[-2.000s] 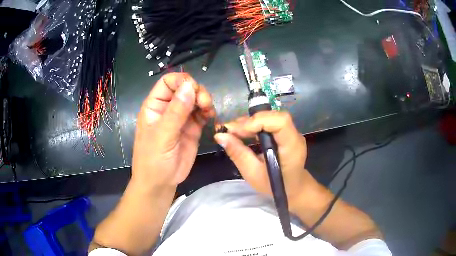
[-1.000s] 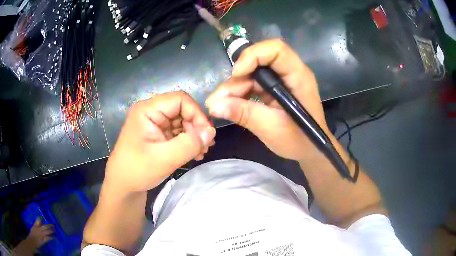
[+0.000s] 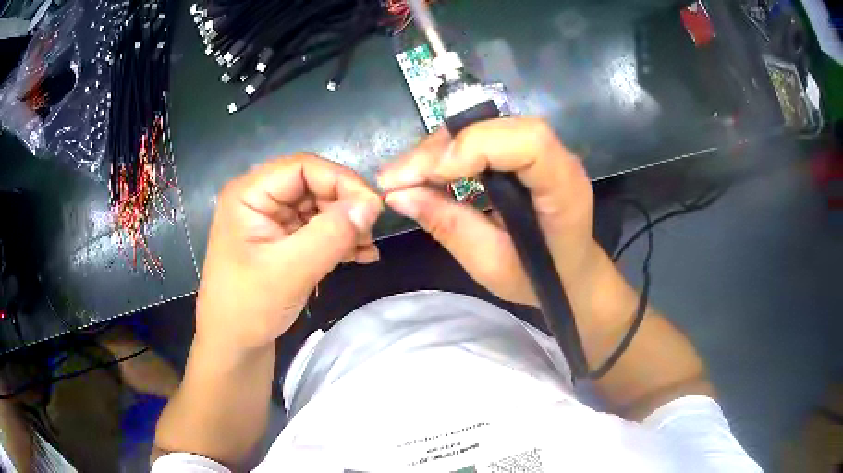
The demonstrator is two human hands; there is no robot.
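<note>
My left hand (image 3: 287,245) is pinched at the fingertips on a hair-thin lead wire, mostly hidden; thin strands show below the palm. My right hand (image 3: 518,185) grips the black soldering iron (image 3: 529,249), with its metal tip pointing up and away over the table. The thumb and forefinger of my right hand are also pinched, meeting my left fingertips at the wire end. The green and white PCB panel (image 3: 418,85) lies behind, partly covered by the iron and my right hand.
Black cables (image 3: 287,35) with white connectors lie at the back. A cable bundle with orange ends (image 3: 139,199) and a clear plastic bag (image 3: 55,83) are at left. The iron's black cord (image 3: 642,314) hangs at right. A person's blurred arm (image 3: 88,374) is at lower left.
Over two seconds, my left hand has moved down and left. The iron swung left, then back more upright. My fingertips have come together, and the panel is more visible than one second ago.
</note>
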